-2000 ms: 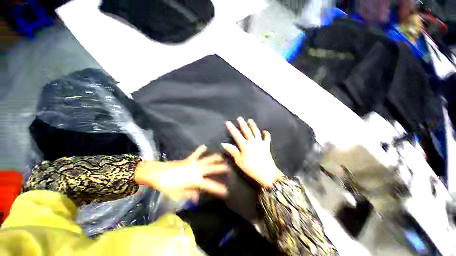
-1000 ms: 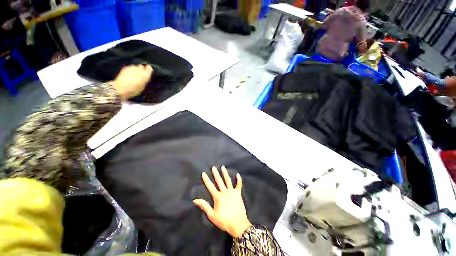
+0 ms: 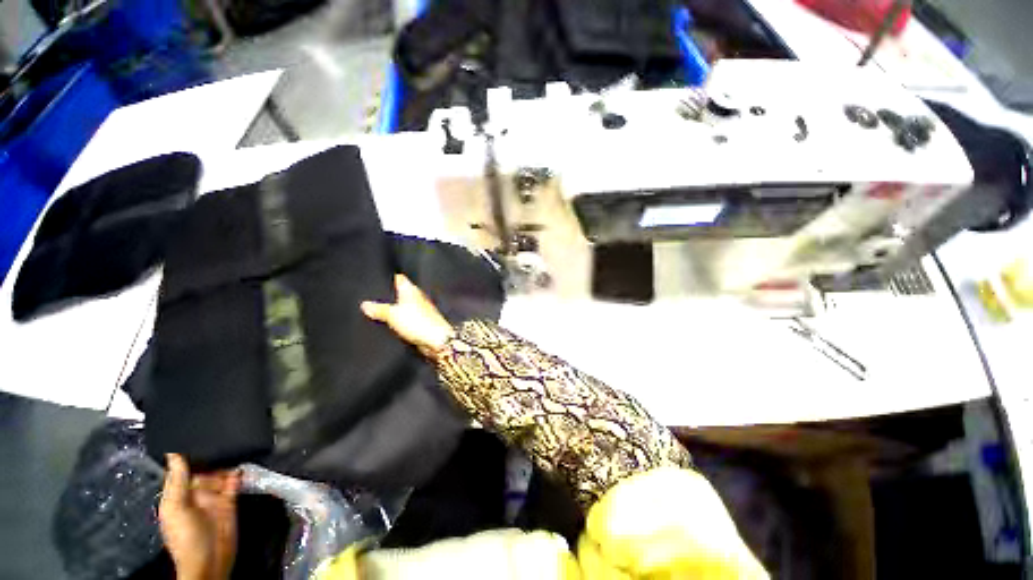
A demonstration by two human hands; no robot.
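Observation:
A black mesh panel [image 3: 340, 261] with a camouflage webbing strip [image 3: 289, 351] and a dark cross strap lies over a plain black backing fabric [image 3: 397, 448] in front of me, left of the sewing machine. My left hand [image 3: 202, 515] holds the panel's near left edge, its fingertips partly hidden by the fabric. My right hand [image 3: 410, 314] is at the panel's right edge, thumb on top; whether the fingers grip beneath it is hidden. The backing shows past the panel on the right, near the needle area, and along the near side.
The white sewing machine [image 3: 702, 147] stands right of the panel, with a black rectangle [image 3: 623, 272] on its bed. Thin metal snips or tweezers [image 3: 833, 349] lie further right. Black stacked panels [image 3: 108, 227] lie far left. A clear plastic bag [image 3: 108, 499] is near my lap. Blue bins stand behind.
A mesh panel with the camouflage strip now lies over the plain backing. My left hand has come from the far stack to the near left edge. The view has turned right toward the machine.

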